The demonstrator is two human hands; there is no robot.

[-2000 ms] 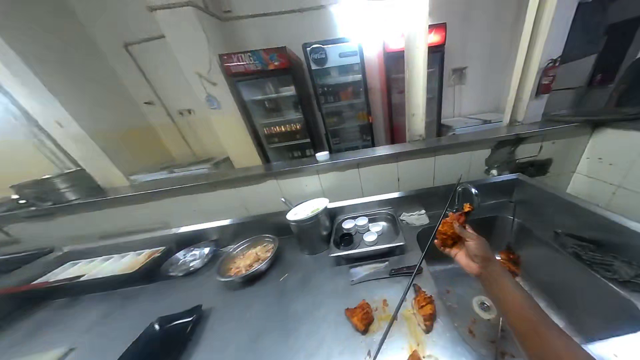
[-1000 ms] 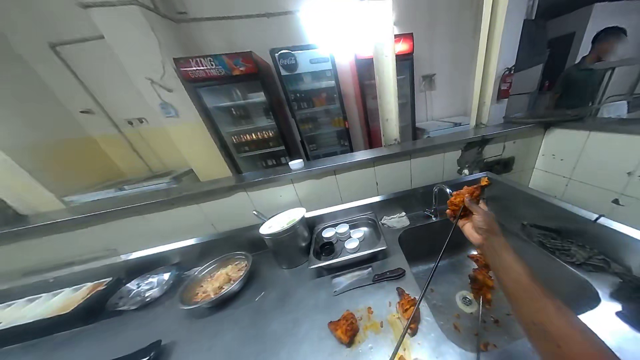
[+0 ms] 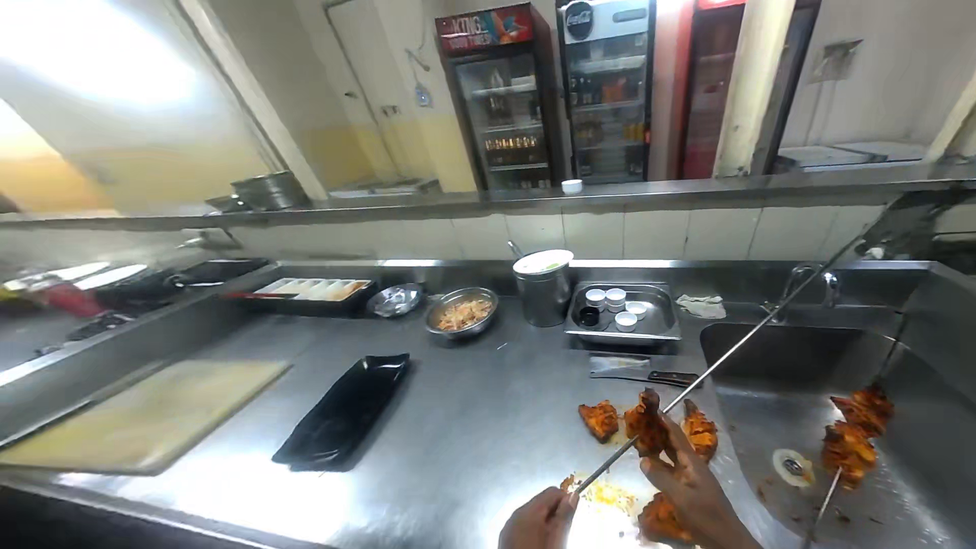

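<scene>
A long metal skewer [image 3: 736, 347] slants from lower left to upper right across the counter. Its lower end is gripped by my left hand [image 3: 540, 518]. My right hand [image 3: 690, 476] holds a piece of red-orange cooked chicken [image 3: 646, 424] on the skewer's lower part. On the steel counter lie a chicken piece [image 3: 599, 421] to the left, another [image 3: 700, 431] behind my right hand and one [image 3: 662, 520] partly hidden below it. Orange sauce [image 3: 610, 497] smears the steel. More chicken [image 3: 849, 455] is threaded on a second skewer [image 3: 823, 509] in the sink.
A cleaver [image 3: 621, 366] lies behind the chicken, near the sink [image 3: 778, 381]. Farther back stand a steel tray [image 3: 656, 332] with small cups, a steel pot [image 3: 544, 299] and a bowl of shredded food [image 3: 462, 314]. To the left are a black rectangular plate [image 3: 343, 415] and a cutting board [image 3: 145, 415].
The chicken in my right hand was high over the sink and is now low over the counter. My left hand has come into view on the skewer. The view has swung left.
</scene>
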